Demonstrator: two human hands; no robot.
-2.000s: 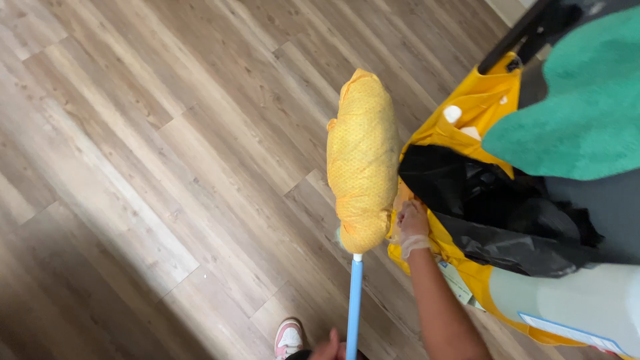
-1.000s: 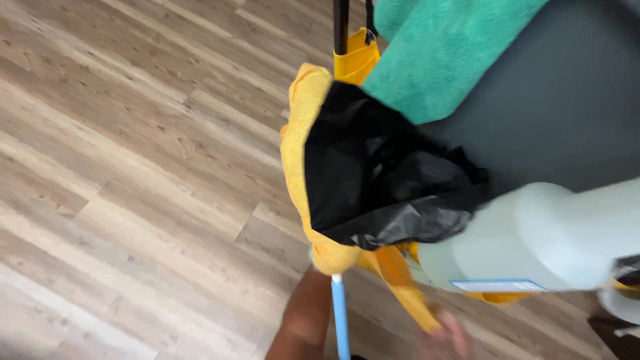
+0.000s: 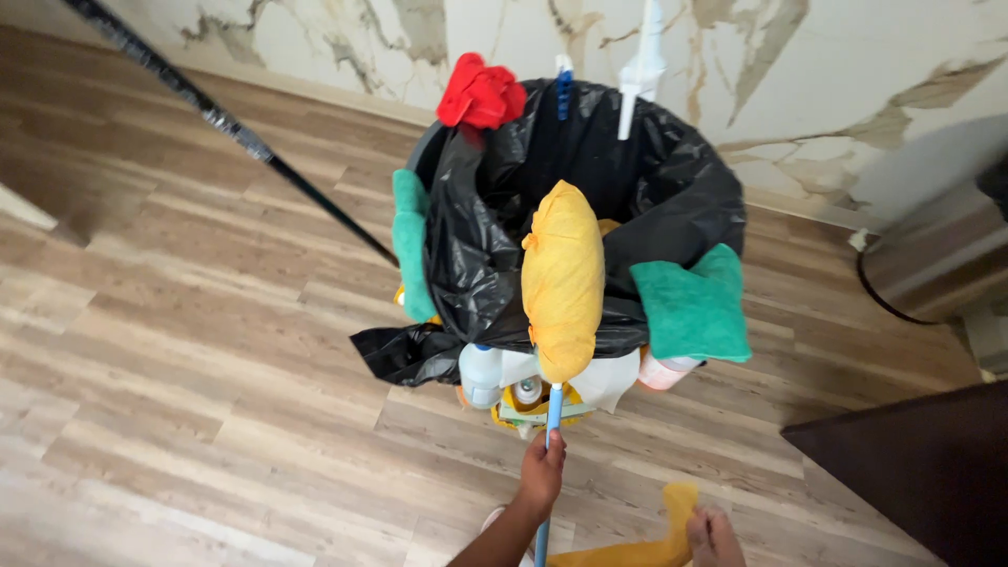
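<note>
My left hand [image 3: 542,472] is closed round a light-blue pole [image 3: 554,413], just below its head. A yellow cloth [image 3: 563,276] is wrapped round that head, which is over the front part of a round bin lined with a black plastic bag [image 3: 472,260]. At the lower right, my right hand [image 3: 713,535] grips a strip of yellow cloth [image 3: 630,554], which stretches left toward the pole. Green cloths [image 3: 697,307] hang on both sides of the bin, and a red cloth [image 3: 482,93] lies on its back rim.
Bottles [image 3: 480,374] and a yellow pouch [image 3: 535,402] hang on the bin's front. A black pole [image 3: 213,118] leans in from the upper left. A marble-patterned wall [image 3: 787,87] stands behind. At right are a dark panel [image 3: 906,472] and a metallic cylinder [image 3: 929,260].
The view has swung to face the whole bin. The wrapped head was beside the bin's side and is now over its opening. My right hand has drawn the yellow strip out to the lower right.
</note>
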